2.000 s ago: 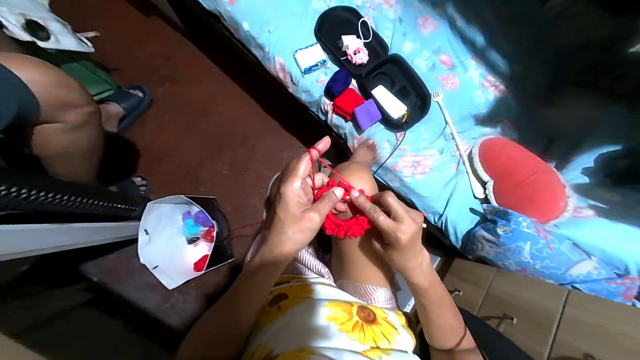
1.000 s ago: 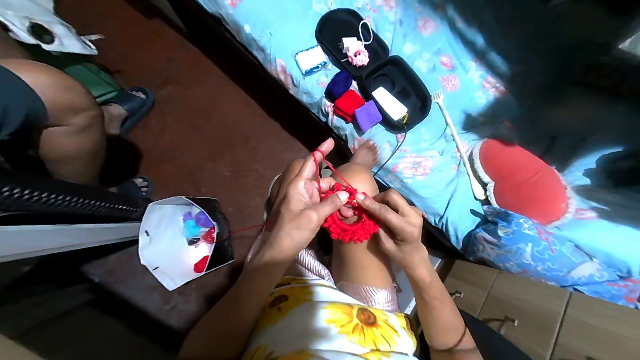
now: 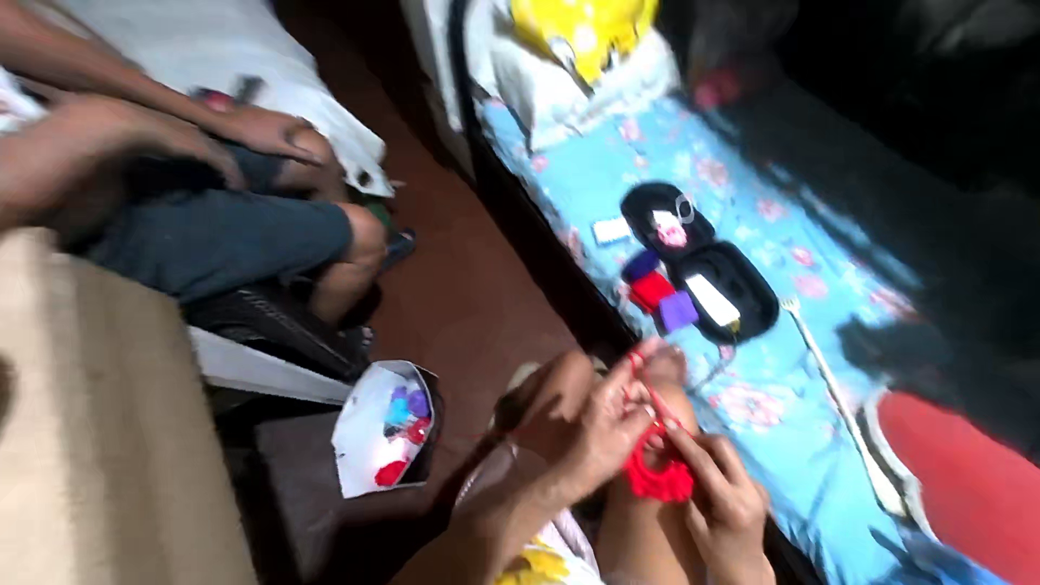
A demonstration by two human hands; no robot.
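My left hand (image 3: 609, 431) grips one edge of a ring of red crochet work (image 3: 660, 481), with red yarn (image 3: 650, 390) looped over its raised index finger. My right hand (image 3: 719, 487) pinches the upper right edge of the same piece, its fingertips close to the left thumb. A hook is not clearly visible between the fingers. Below the hands are my bare legs. To the left, a white box (image 3: 357, 443) holds small red, purple and blue items.
An open black case (image 3: 751, 292), small red and purple pieces (image 3: 652, 290), a white back scratcher (image 3: 837, 390) and a red cushion (image 3: 959, 479) lie on the blue floral bed. Another person (image 3: 236, 236) sits at the left, beyond a beige edge (image 3: 106, 406).
The view has swung left and up, bringing more of the seated person and a yellow item on the bed into sight. Both hands remain at the red crochet work.
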